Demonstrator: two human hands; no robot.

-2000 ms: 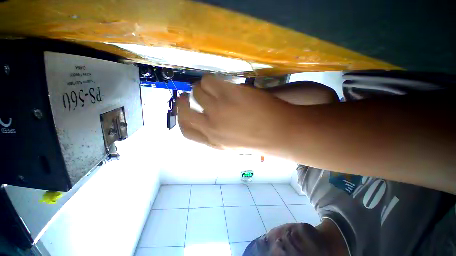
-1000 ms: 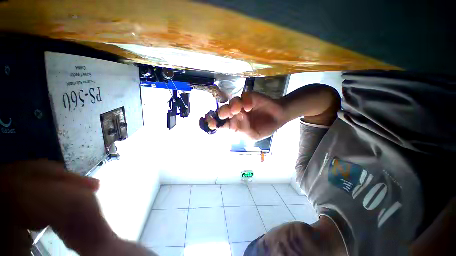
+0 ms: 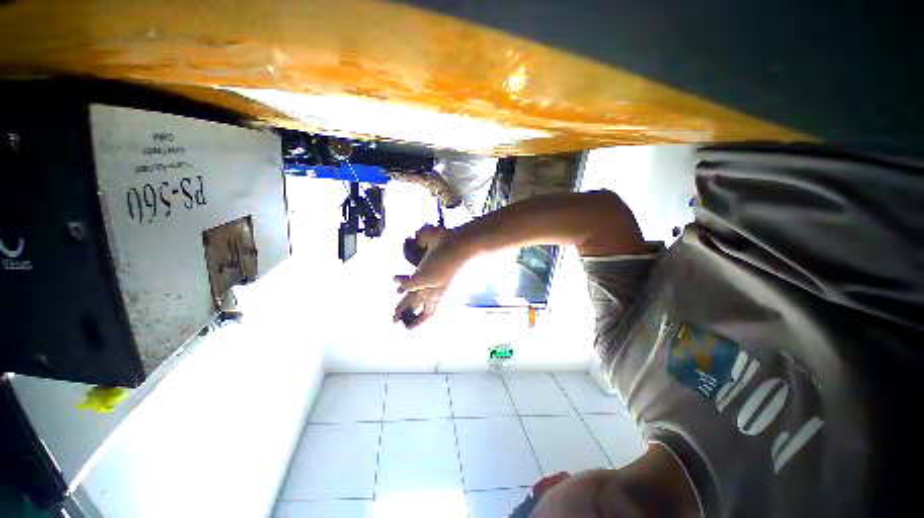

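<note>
One arm comes from the grey-shirted body on the right, seen upside down and facing the camera. I take it as my left arm. My left hand is raised in mid-frame, away from the bench. Its fingertips are bent together around a small dark part, too small to identify. My right hand is not in view. The feeder box marked "PS-560" stands at the left, with a metal bracket in its cut-out. No screwdriver can be made out.
The shiny yellow-orange bench top runs along the picture's top. A blue strip and a black jointed fixture are behind. Another person's arm shows beyond. A yellow piece lies by the feeder.
The blurred near hand at lower left has left the picture. My left hand has moved left and down in the picture, with its fingers now bent around the dark part. The feeder has not moved.
</note>
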